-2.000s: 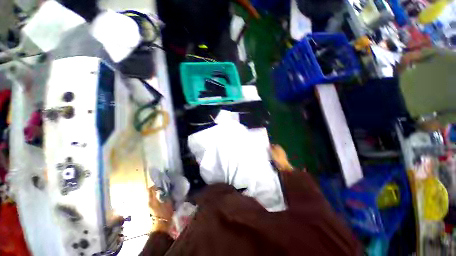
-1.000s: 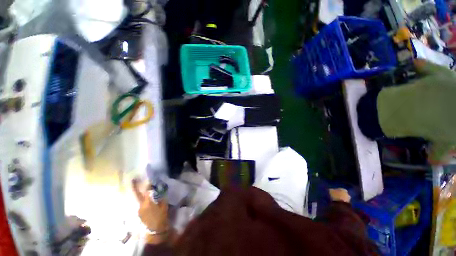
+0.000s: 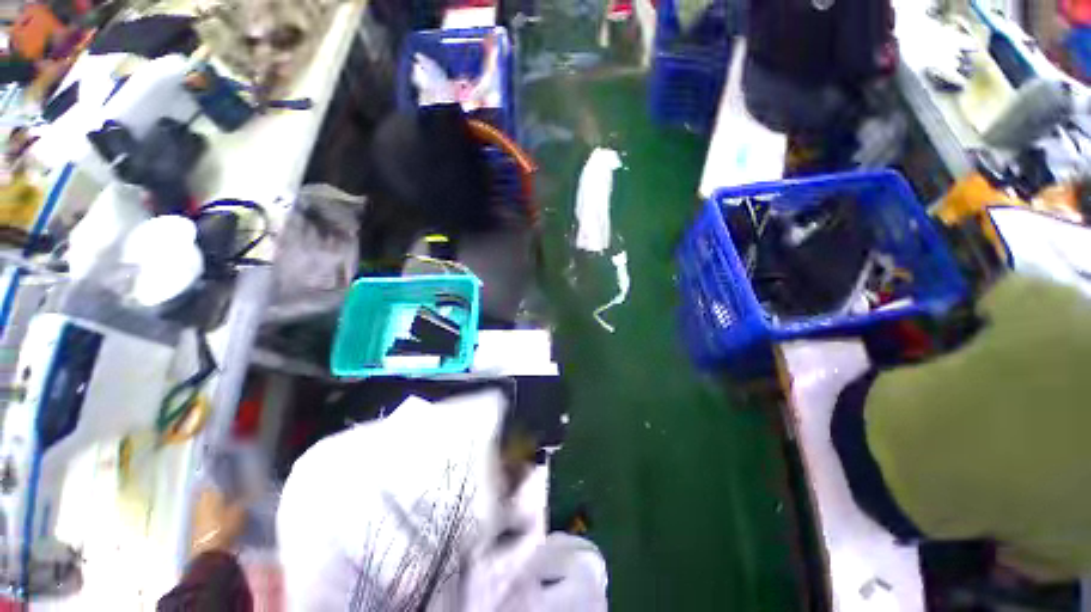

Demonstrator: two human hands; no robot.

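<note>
A large white cloth bundle (image 3: 359, 502) hangs in front of me at the bottom centre, with thin dark lines like threads across its lower part. More white cloth (image 3: 556, 574) lies to its right. My left hand (image 3: 215, 522) is small and blurred at the sewing table's edge, left of the bundle, below a dark red-brown sleeve. I cannot tell whether it holds anything. My right hand does not show. The white sewing machine (image 3: 72, 371) stands at the left, with green and yellow scissors (image 3: 183, 412) on the table beside it.
A teal basket (image 3: 347, 323) with dark pieces stands beyond the cloth. A blue crate (image 3: 718, 287) filled with dark cloth is at the right, beside a person in a green sleeve (image 3: 993, 418). White scraps (image 3: 595, 197) lie on the green floor (image 3: 670, 454). Another blue crate (image 3: 455, 42) is farther back.
The view has lifted and shifted, showing more aisle. The white cloth is now higher and larger in front of me. My left hand is lower left; my right hand has left view.
</note>
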